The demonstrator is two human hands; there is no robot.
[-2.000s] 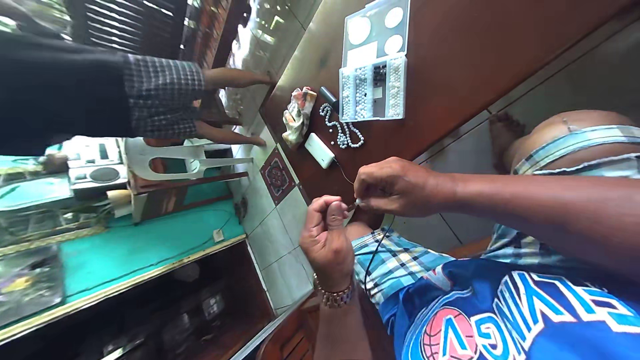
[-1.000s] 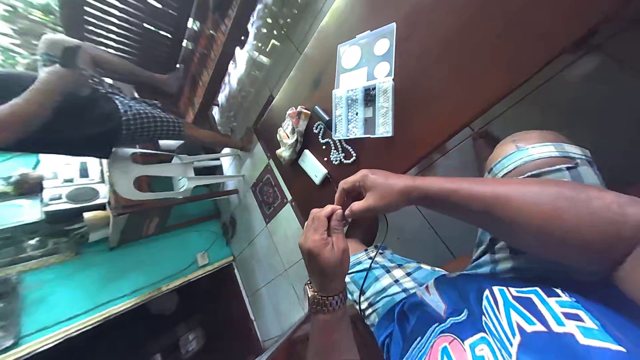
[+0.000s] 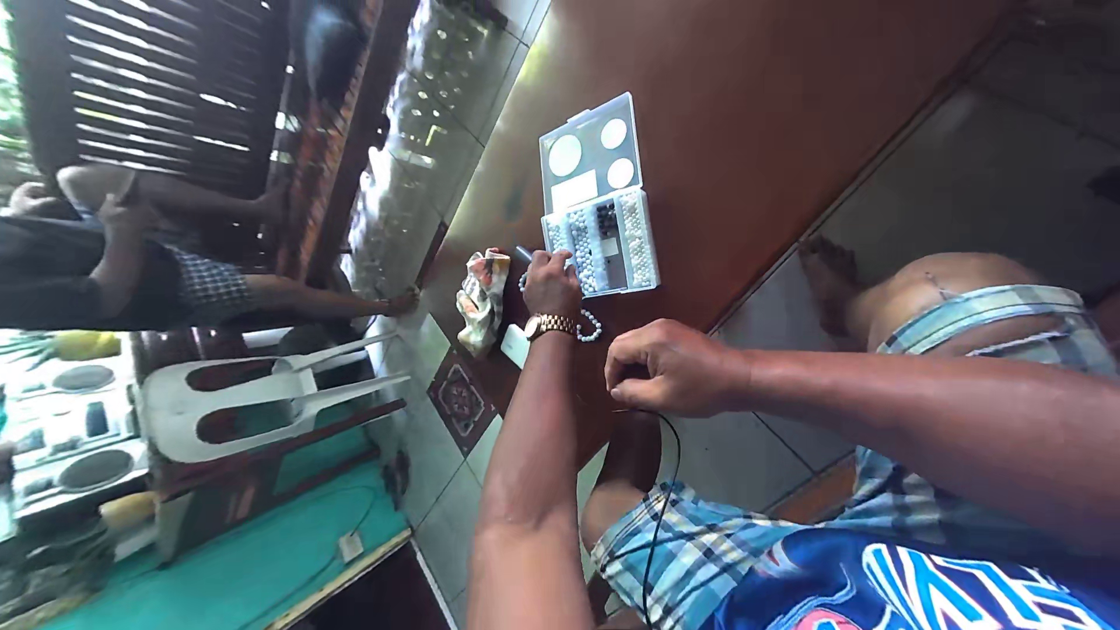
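Observation:
My left hand (image 3: 553, 287), with a gold-coloured wristwatch (image 3: 551, 325), is palm-down at the near left edge of an open clear plastic bead box (image 3: 646, 249). Its fingertips are over the box's edge, and what they touch is hidden. A strand of pale beads (image 3: 590, 328) lies partly under that hand. My right hand (image 3: 669, 367) is raised to the right of it, thumb and fingers curled closely; whether they pinch something thin cannot be told. A black cable (image 3: 677, 446) runs below this hand past my shorts.
A crumpled patterned cloth (image 3: 483, 302), a white rectangular device (image 3: 516, 346) and a dark small cylinder (image 3: 523, 253) lie on the brown table (image 3: 744, 114). A white plastic chair (image 3: 236, 398) stands to the left on the tiled floor. Another person (image 3: 114, 254) sits at far left.
My left hand has left my right hand and moved up to the bead box. In both earlier frames the two hands were together. The other person's arms and legs have shifted.

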